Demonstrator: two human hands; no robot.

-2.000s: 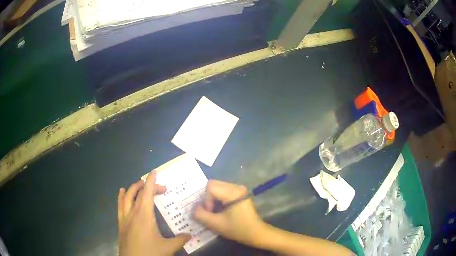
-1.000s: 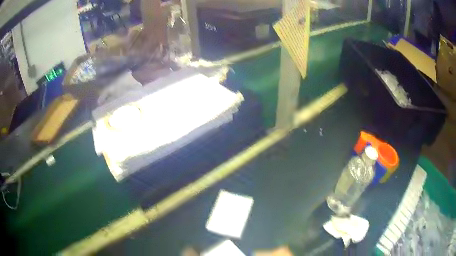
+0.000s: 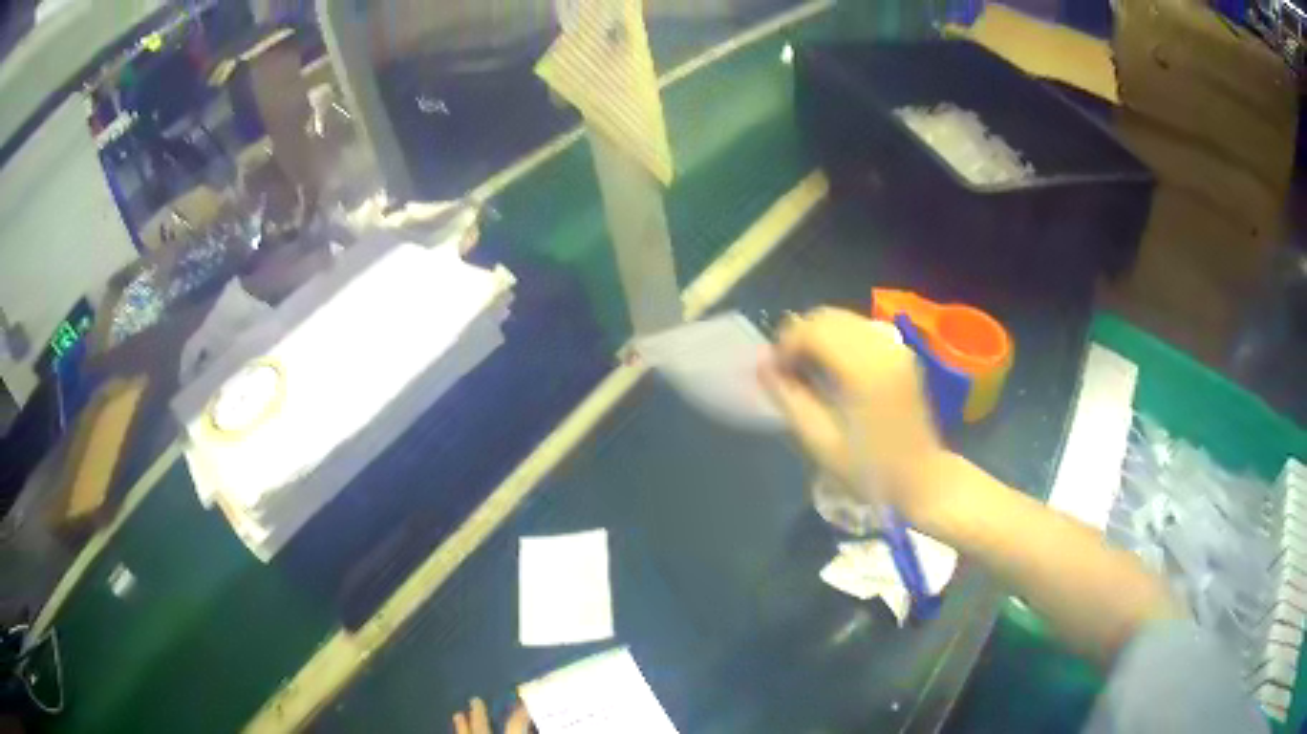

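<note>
My right hand (image 3: pixel 860 409) is raised over the bench's middle, holding a blurred whitish flat slip (image 3: pixel 710 370) at its fingertips. A blue pen (image 3: pixel 910 566) hangs from the same hand, slanting down over the crumpled white tissue (image 3: pixel 860 571). My left hand (image 3: pixel 492 718) shows only as fingertips at the bottom edge, beside a written white card (image 3: pixel 595 694); its grip is hidden. A cream paper square (image 3: pixel 565 588) lies just above that card. The clear bottle (image 3: pixel 846 505) is mostly hidden behind my right hand.
An orange and blue tape dispenser (image 3: pixel 958 344) stands behind my right hand. A black bin (image 3: pixel 946 208) with clear-white pieces is at the back right. A green tote (image 3: pixel 1218 380) with white units and wrapped cables is at right. Thick record sheets (image 3: pixel 358 380) lie left, past the yellowish rail (image 3: pixel 487 495).
The view has tilted and shifted to the right. My right hand has risen from the bottom edge to beside the tape dispenser, now with the slip and pen. The bottle has become mostly hidden.
</note>
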